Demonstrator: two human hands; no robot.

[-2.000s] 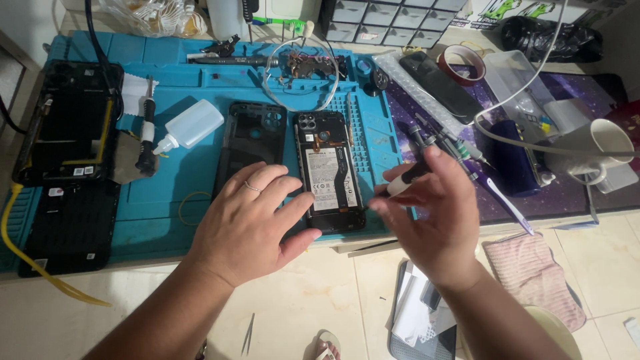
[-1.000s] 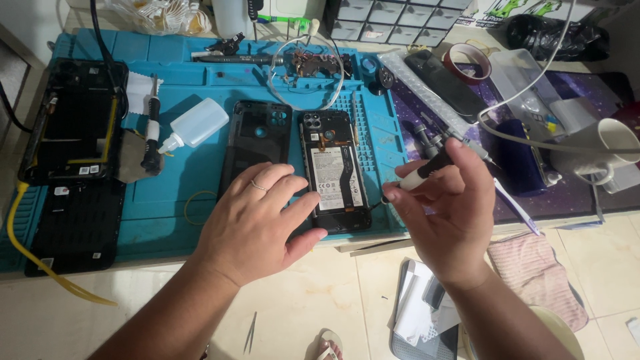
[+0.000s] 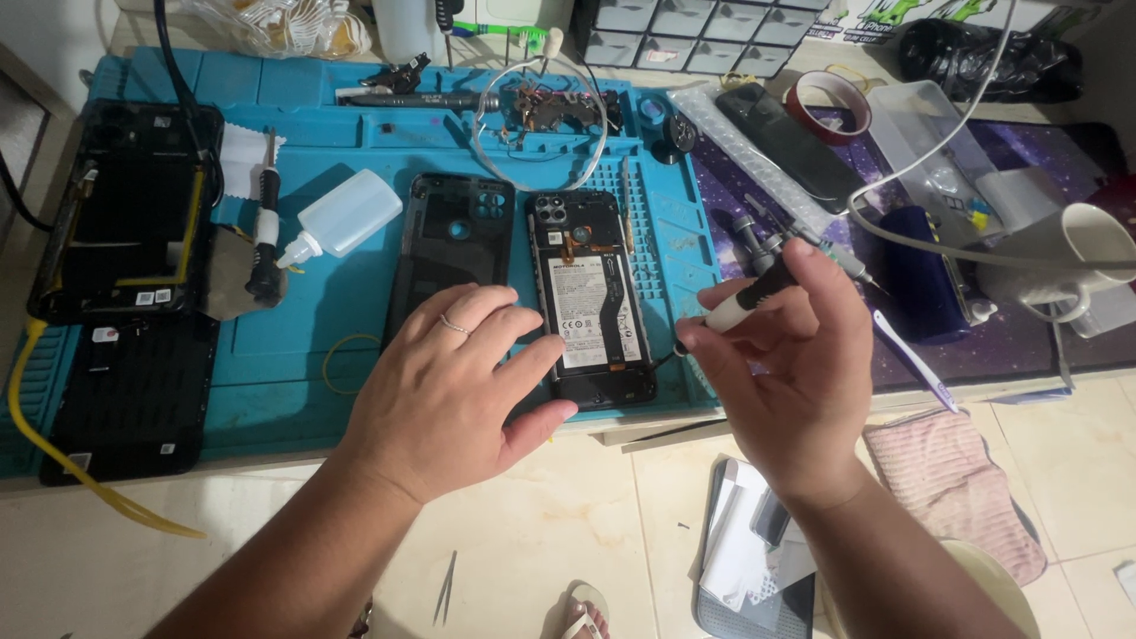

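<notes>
An opened Motorola smartphone lies on a blue silicone repair mat, its battery and ribbon cable exposed. My left hand spreads over the lower part of a black phone back cover, with fingertips at the phone's lower left edge. My right hand grips a black-and-white precision screwdriver between thumb and fingers, tilted, its tip near the phone's lower right corner. Whether the tip touches is unclear. A second screwdriver and a white plastic squeeze bottle lie left of the cover.
Another opened phone sits at far left with a yellow cable. A looped white cable lies behind the phone. On the right are a mug, a tape roll and a toothbrush. A drawer organizer stands behind.
Both hands hold nearly the same poses. The right hand keeps the screwdriver near the phone's lower right corner, and the left hand stays over the cover.
</notes>
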